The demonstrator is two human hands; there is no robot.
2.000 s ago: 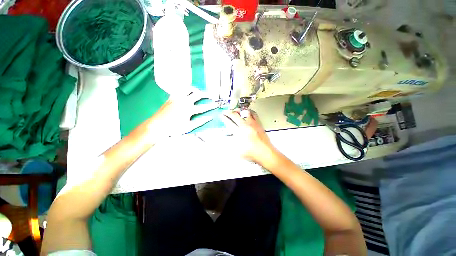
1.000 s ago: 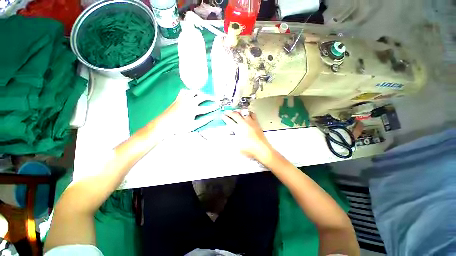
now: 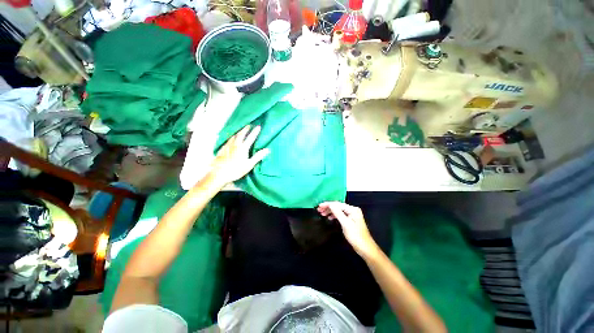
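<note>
A green garment panel (image 3: 303, 153) lies on the white machine table and hangs a little over its front edge. Lines like a square pocket piece show on it. Its back edge is by the presser foot (image 3: 335, 105) of the cream sewing machine (image 3: 417, 81). My left hand (image 3: 239, 156) lies on the panel's left part with fingers spread. My right hand (image 3: 342, 216) is at the panel's front right corner, thumb and fingertips together on its edge.
A pot of green strips (image 3: 234, 55) stands behind the panel. Stacked green cloth (image 3: 143, 84) is at the left. Small green pieces (image 3: 405, 132) and black scissors (image 3: 462, 164) lie right. A wooden chair (image 3: 107, 218) is at left, blue-grey cloth (image 3: 560, 240) at right.
My right hand has moved from the needle to the table's front edge. My left hand has moved left, away from the needle. The panel now lies spread toward me. The camera view has shifted and widened.
</note>
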